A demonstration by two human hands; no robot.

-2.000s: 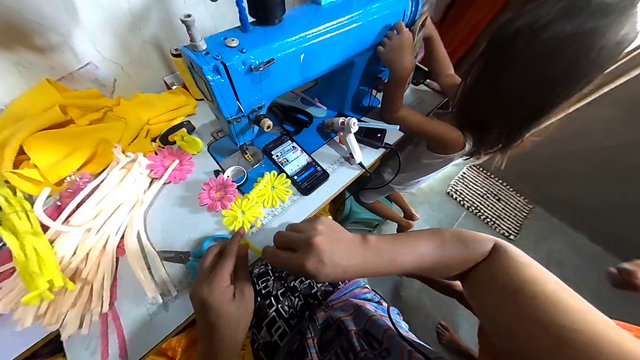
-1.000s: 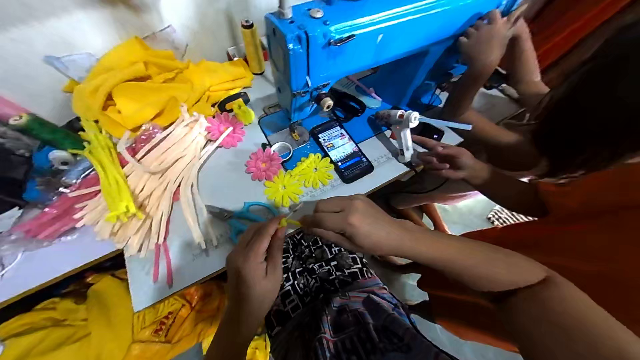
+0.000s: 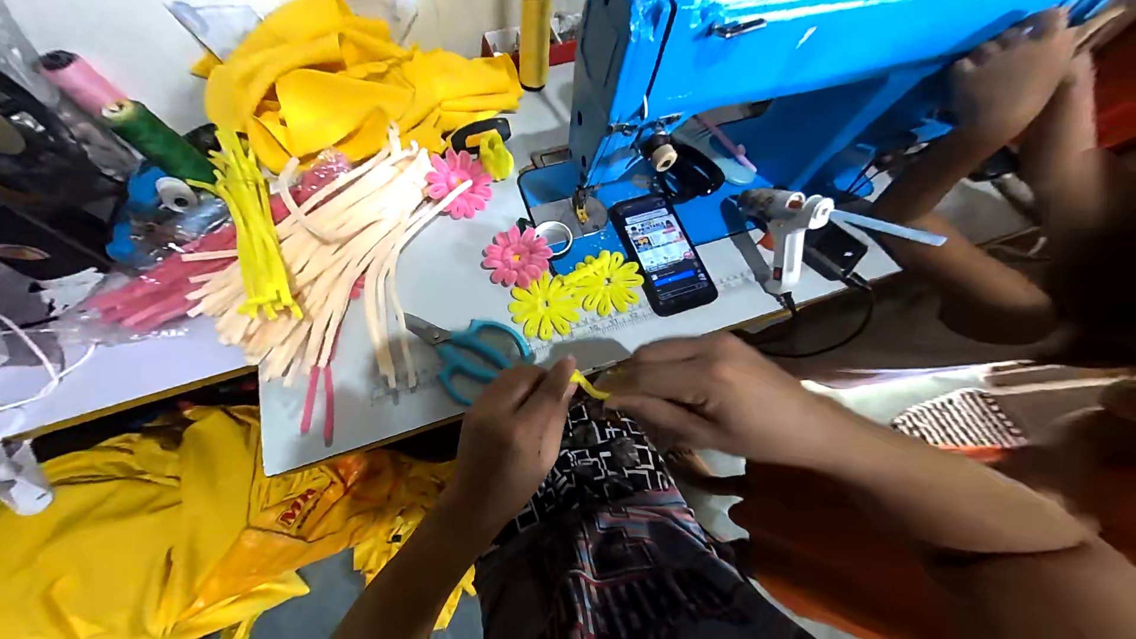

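My left hand (image 3: 519,426) pinches one end of a short yellow strip (image 3: 587,386), and my right hand (image 3: 710,395) grips its other end, above my lap at the table's front edge. Scissors with teal handles (image 3: 479,355) lie just beyond my left hand. Past my hands on the table are two yellow flowers (image 3: 544,306), a pink flower (image 3: 516,256) and a smartphone (image 3: 664,256) with a lit screen. A second pink flower (image 3: 460,184) rests by a bundle of cream strips (image 3: 328,257), with yellow strips (image 3: 257,240) on top.
A blue sewing machine (image 3: 799,53) stands at the back. A glue gun (image 3: 790,231) stands right of the phone. Another person's hands (image 3: 1012,80) touch the machine's right end. Yellow cloth (image 3: 355,80) lies at the back left, with thread cones (image 3: 155,138) beside it. More yellow fabric (image 3: 115,524) hangs below.
The other person's lower hand, near the glue gun one second ago, has moved up to the machine's right end. My hands stay together at the yellow strip. The view has shifted.
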